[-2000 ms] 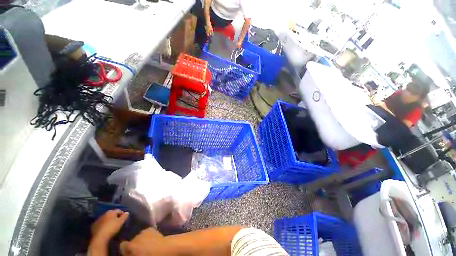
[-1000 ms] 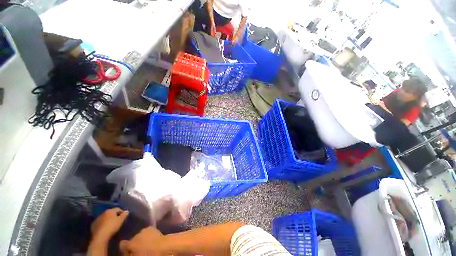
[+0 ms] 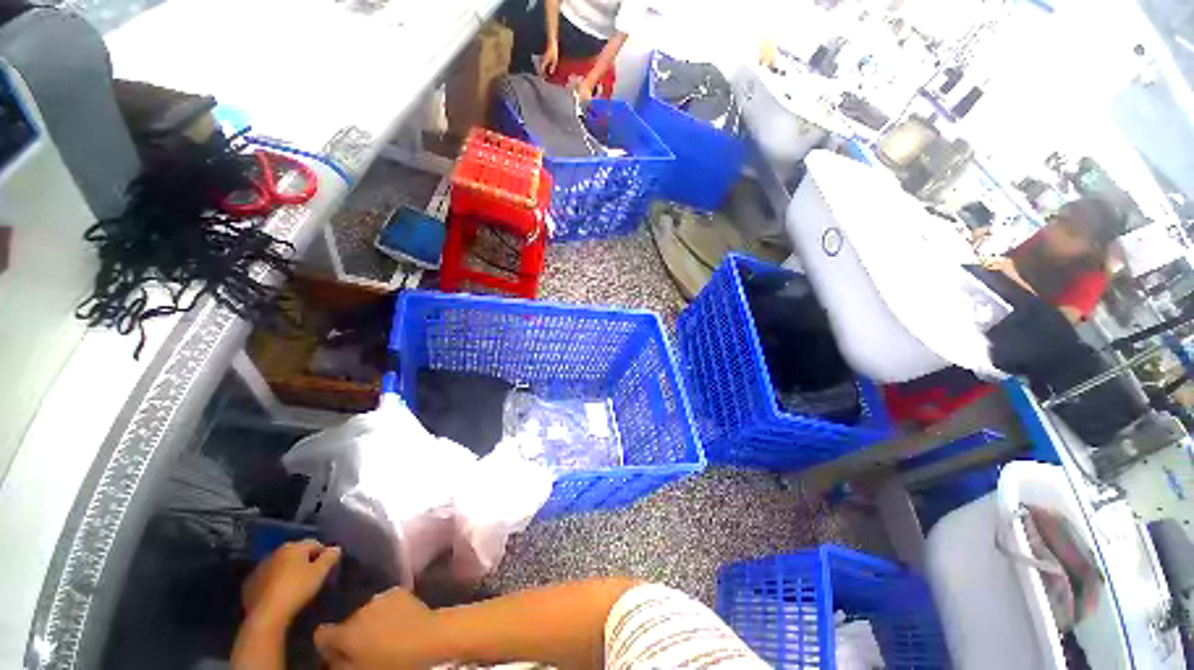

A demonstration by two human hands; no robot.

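Observation:
My left hand and my right hand are at the lower left, close together below the table's edge. The fingers of both are curled at a dark cloth, a black mass whose outline is unclear. My right arm crosses in from the bottom, with a striped sleeve. What lies between the fingers is hidden. A crumpled white plastic bag hangs just beyond the hands, against a blue plastic crate that holds dark cloth and a clear packet.
The white table has a measuring tape strip along its edge, with black cords and red-handled scissors. A red stool and more blue crates stand on the floor. People are at the back and right.
My hands stay in nearly the same place. The person at the back has shifted over a crate, where grey cloth now shows. The person at the right has leaned down.

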